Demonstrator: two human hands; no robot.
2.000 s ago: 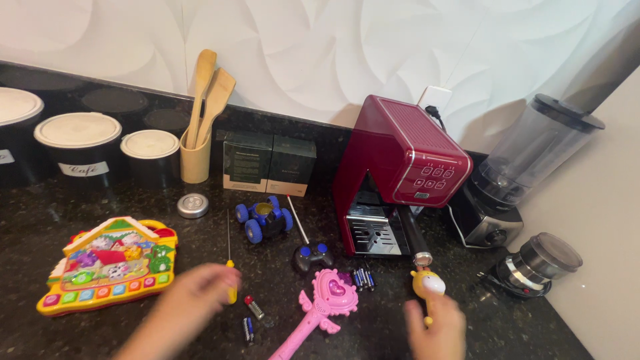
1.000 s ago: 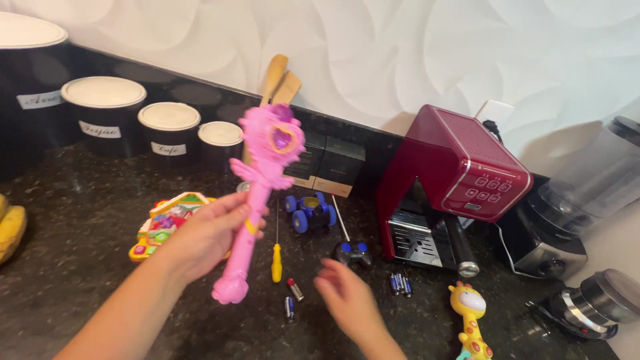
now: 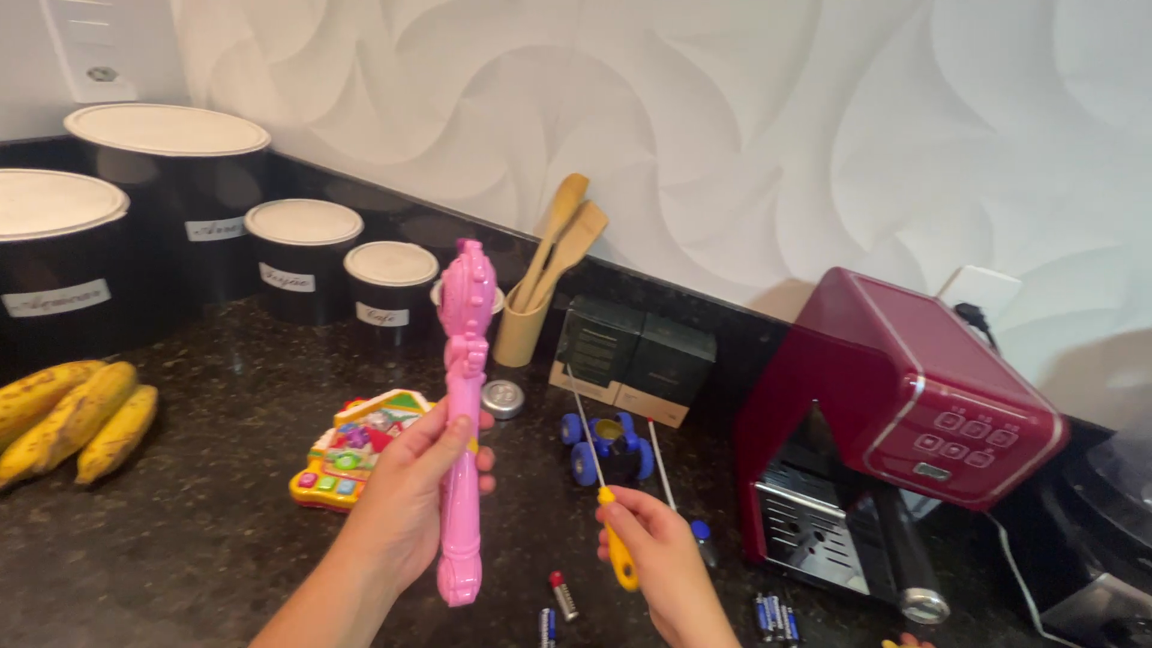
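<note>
My left hand [image 3: 418,481] is closed around the handle of a pink toy wand [image 3: 463,504], held upright and seen edge-on above the counter. In my right hand [image 3: 652,549] is a screwdriver with a yellow handle [image 3: 617,540], its long thin shaft pointing up and slightly left. Behind that shaft sits a blue-wheeled toy car [image 3: 607,441]. The colourful toy with buttons [image 3: 328,486] lies left of my left wrist, partly hidden by it. Loose batteries [image 3: 563,596] lie below and between my hands, and a group of blue batteries [image 3: 776,619] lies to the right.
A red espresso machine [image 3: 954,378] stands at right, beside a partly visible blender [image 3: 1098,558]. Dark boxes [image 3: 630,355], a holder with wooden utensils [image 3: 520,333] and black canisters [image 3: 306,270] line the wall. Bananas [image 3: 72,418] lie at far left. A round metal lid [image 3: 502,399] is behind my left hand.
My right hand has picked up the yellow screwdriver, which lay on the counter a second ago. The wand, on the counter two seconds ago, is in my left hand and has turned edge-on. The view has swung left.
</note>
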